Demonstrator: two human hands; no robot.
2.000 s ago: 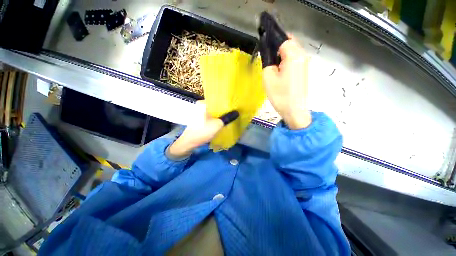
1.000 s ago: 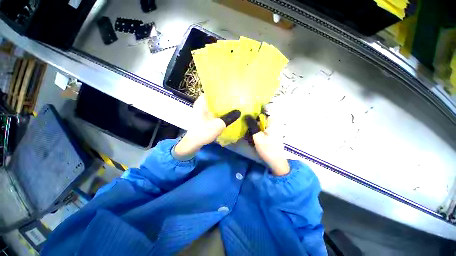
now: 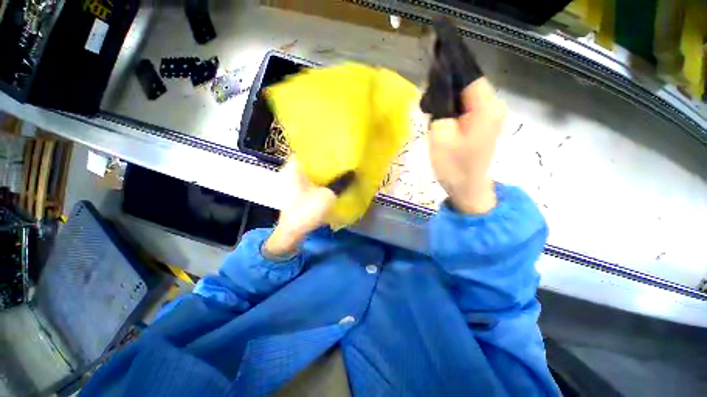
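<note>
My left hand (image 3: 306,208) holds a fanned stack of yellow insulating sheets (image 3: 329,124) near its lower end, with the black-covered thumb on top. The stack is blurred and covers much of the black parts bin (image 3: 250,120), where tan-gold slivers (image 3: 275,143) show. My right hand (image 3: 463,128) is raised just right of the stack, apart from it, with black covers on its fingertips. Its fingers are blurred and held together. Whether they hold something small cannot be told.
Dark blocks (image 3: 180,70) and a small metal plate (image 3: 226,87) lie on the bench at the left, beside a large black box (image 3: 70,58). Tiny scraps lie at the right. A metal rail (image 3: 194,164) runs along the bench's near edge. Yellow sheets (image 3: 690,54) hang at the upper right.
My right hand has left the lower part of the stack and moved up and right. The sheets, spread wide a second ago, now look less fanned and blurred.
</note>
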